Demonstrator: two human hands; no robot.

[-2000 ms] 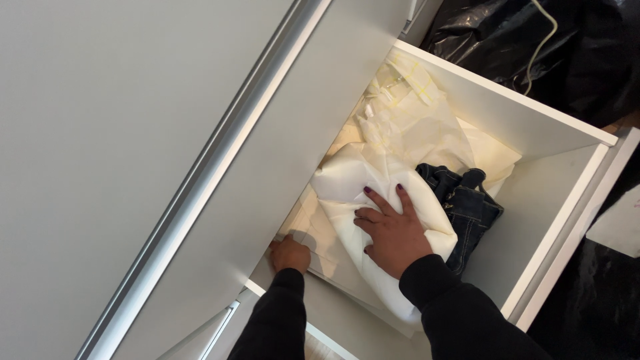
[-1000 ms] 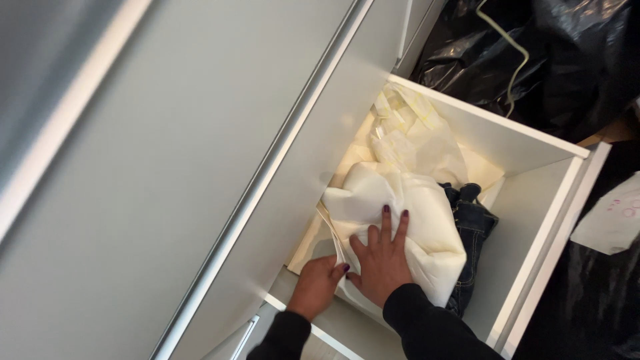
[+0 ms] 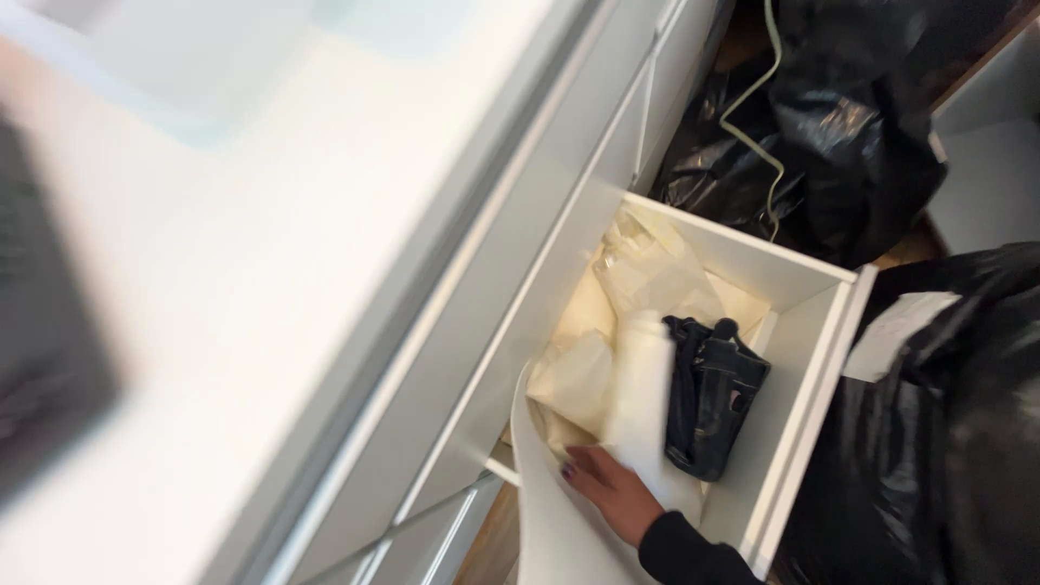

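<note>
An open white drawer [image 3: 735, 234] holds folded dark denim [image 3: 713, 396], a translucent whitish plastic bag [image 3: 662, 272] and white sheet material [image 3: 638, 390]. My right hand [image 3: 611, 491] reaches in over the drawer's near part, its fingers at the inner side of a white sheet [image 3: 552, 520] that curves up over the drawer's edge and runs down out of the frame. Whether the fingers grip it cannot be told. The denim lies to the right of the white material, beside the drawer's front. My left hand is out of view.
Closed drawer fronts [image 3: 479, 301] with metal edges run diagonally beside the open drawer. A blurred white top surface [image 3: 268, 268] fills the left. Black plastic bags [image 3: 853, 138] lie behind and to the right, with a pale cord [image 3: 756, 146] and a white paper [image 3: 898, 333].
The white sheet now partly extends out of the drawer's near end, and more of the denim shows. My left hand has left the view. The view has shifted, showing the top surface.
</note>
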